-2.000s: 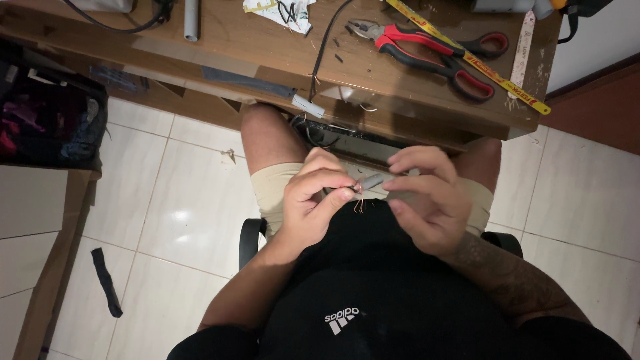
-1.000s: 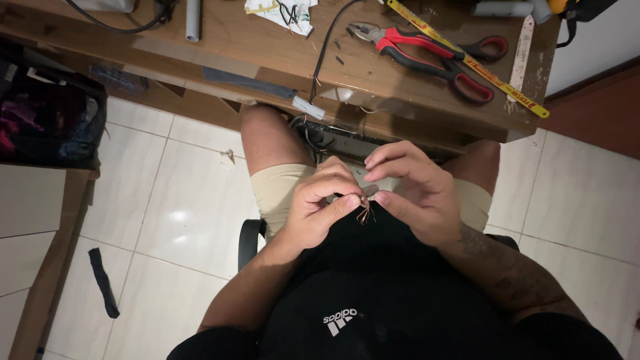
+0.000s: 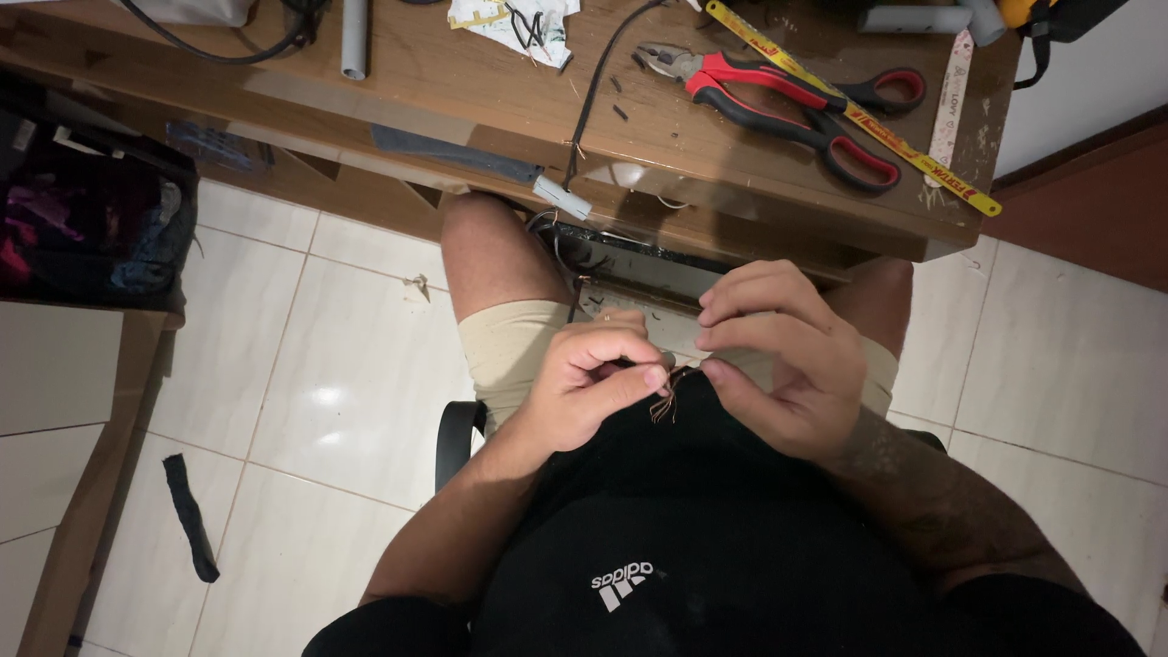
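Between thumb and forefinger my left hand pinches a cable end, from which bare copper strands fan out over the black shirt. Just to the right, my right hand has its fingers spread, the thumb tip close to the strands; no object shows in it. A grey plastic tube piece hangs at the desk's front edge beside a black cable. Combination pliers with red and black handles, scissors and a yellow hacksaw blade lie crossed on the desk.
The wooden desk also bears a grey tube, a scrap of printed plastic, a patterned nail file and more grey pipe. Below, an open drawer or shelf lies over my knees. A black fabric strip rests on the tiled floor.
My right hand has moved slightly away from my left, and its thumb and fingers are parted. The grey piece seen between my hands two seconds ago is now mostly hidden. The desk tools have not moved.
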